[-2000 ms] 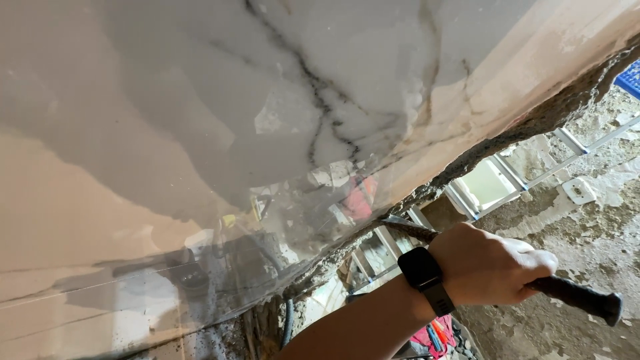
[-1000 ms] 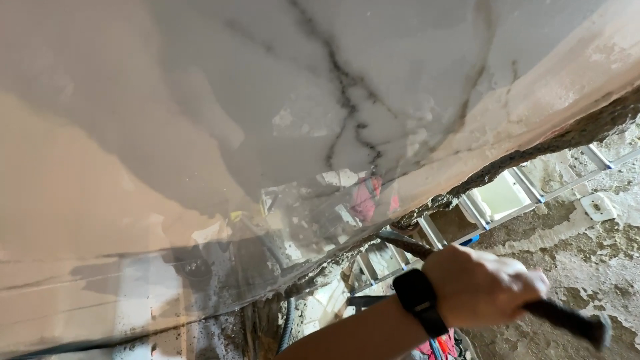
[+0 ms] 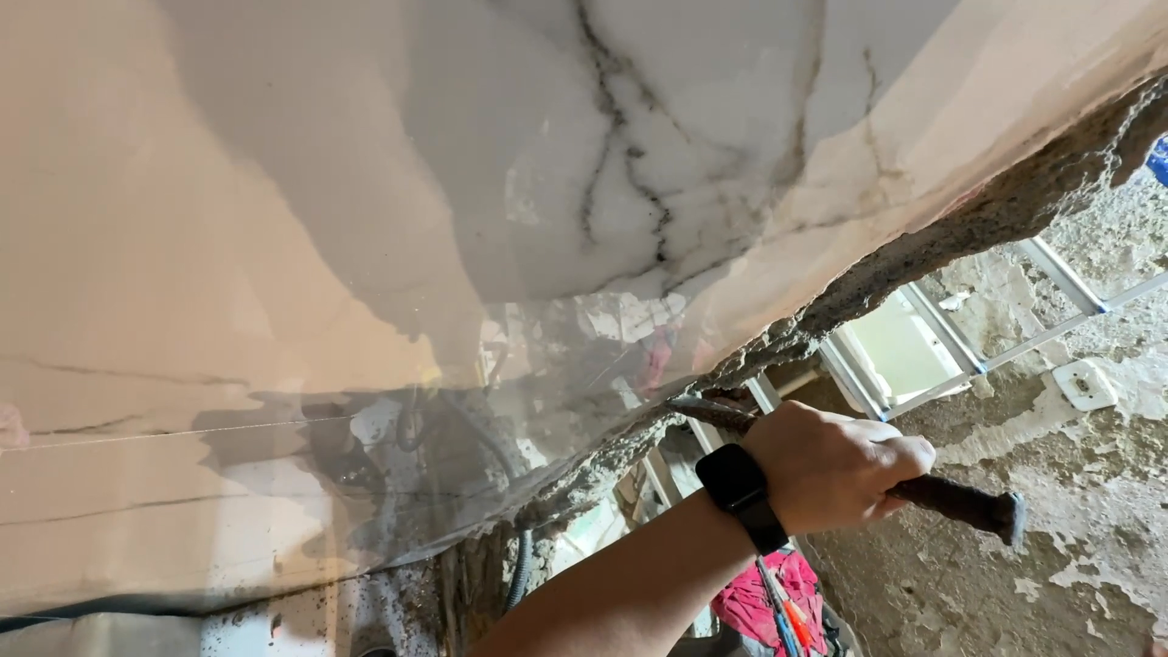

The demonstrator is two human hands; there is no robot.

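Observation:
My left hand (image 3: 835, 470), with a black watch on its wrist, grips a dark, rough metal chisel (image 3: 958, 505). Its flattened struck end sticks out to the right of the fist. The other end meets the broken lower edge of a glossy, marble-patterned wall panel (image 3: 511, 228); how far the tip goes in behind the edge is hidden. Rough mortar (image 3: 985, 228) shows along that edge. My right hand is not in view.
An aluminium ladder (image 3: 944, 328) lies beyond the broken edge. Near it are a white electrical box (image 3: 1084, 384) and a wall with peeling plaster (image 3: 985, 584). Below my wrist are a pink cloth (image 3: 753, 607) and tools with coloured handles (image 3: 797, 623). A grey corrugated conduit (image 3: 520, 570) runs at bottom centre.

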